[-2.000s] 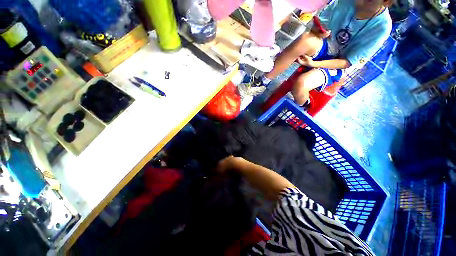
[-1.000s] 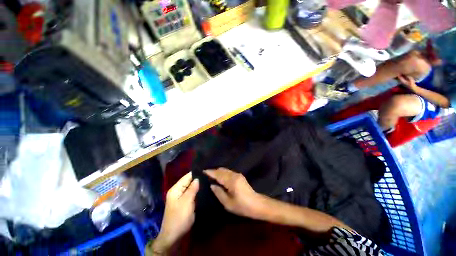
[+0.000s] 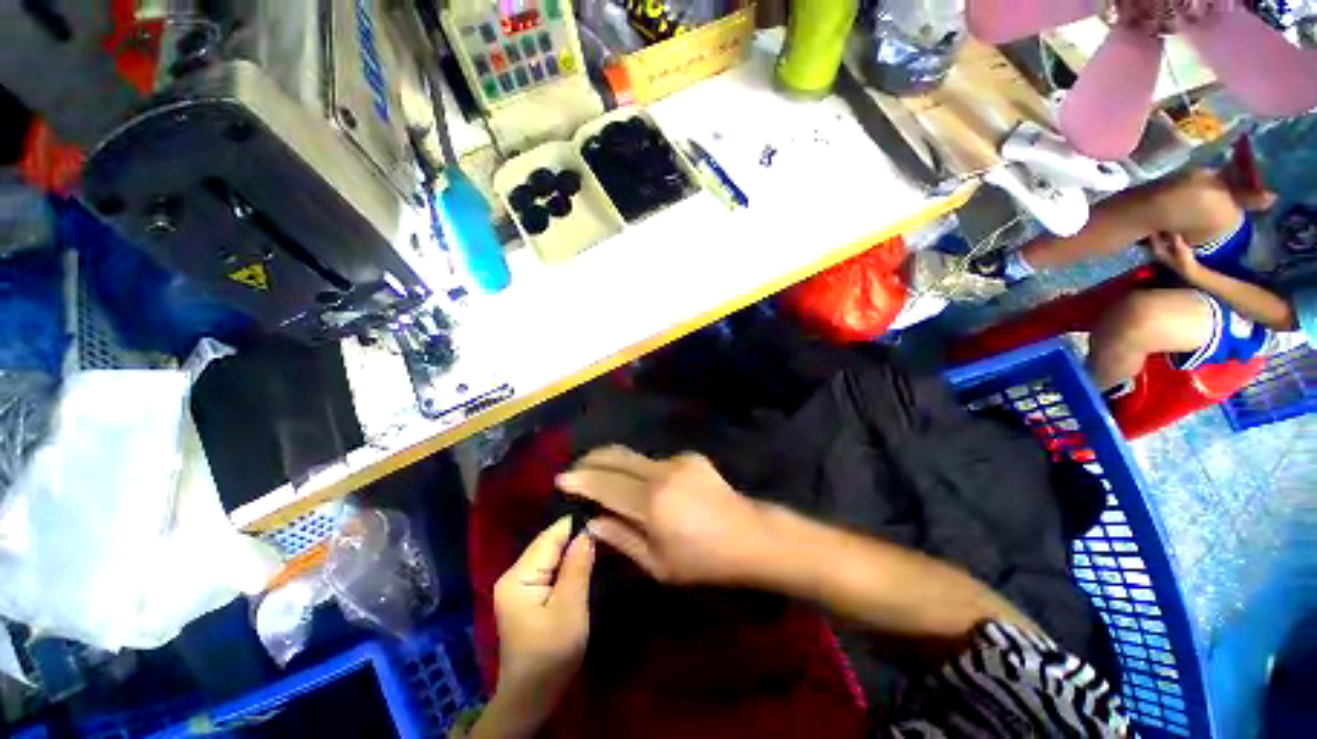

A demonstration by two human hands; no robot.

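Observation:
The black garment (image 3: 722, 578) lies dark and limp over my lap, on a dark red cloth (image 3: 506, 505), and runs right into the blue crate. My left hand (image 3: 546, 599) pinches a folded black edge between thumb and fingers. My right hand (image 3: 650, 513) is at the same edge, its fingers slightly blurred over it. The button-sewing machine (image 3: 253, 202) stands on the bench at the left. A cream button tray (image 3: 575, 235) holds several black buttons (image 3: 546, 198) in its left compartment and a fuller dark heap in its right one.
The blue crate (image 3: 1141, 578) stands at the right; another blue crate (image 3: 368, 693) is lower left. A white plastic bag (image 3: 116, 505) hangs at the left. The wooden table edge (image 3: 693, 321) crosses above my hands. A seated person's legs (image 3: 1155, 325), a pink fan (image 3: 1119, 94) and a green bottle (image 3: 816, 44) are beyond.
The view has swung left to bring in the machine. My left hand has come into view, holding the black edge. Since one second ago, my right hand has moved over my left fingertips.

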